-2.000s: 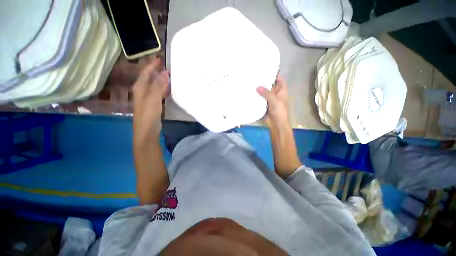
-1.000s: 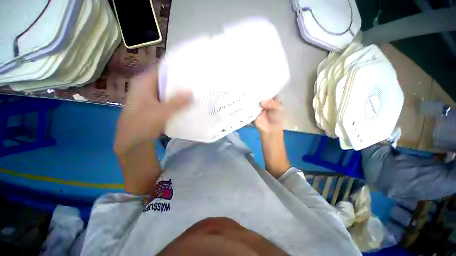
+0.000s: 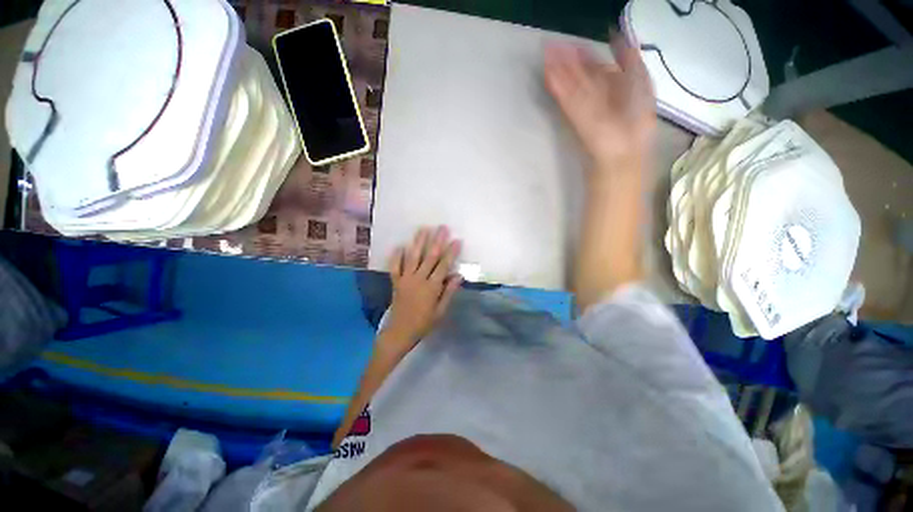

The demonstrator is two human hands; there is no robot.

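My left hand (image 3: 425,275) rests near the front edge of the light work board (image 3: 476,150), fingers apart, holding nothing. My right hand (image 3: 604,105) is raised over the board's right part, slightly blurred, fingers apart and empty. Just beyond it at the upper right lies a white housing unit (image 3: 701,55) with a dark curved wire on top. No housing piece lies between my hands. The stack of top covers (image 3: 798,240) stands to the right, its logo showing.
At the left stands a stack of white shells (image 3: 105,90) with a dark reddish wire on the top piece. A smartphone (image 3: 320,92) lies beside it on the brown checked surface (image 3: 310,205). A grey sleeve (image 3: 851,375) of another person shows at the right edge.
The white housing piece that both hands held is gone from between them. My right hand has moved forward and right; my left hand has come down on the board. The view has shifted.
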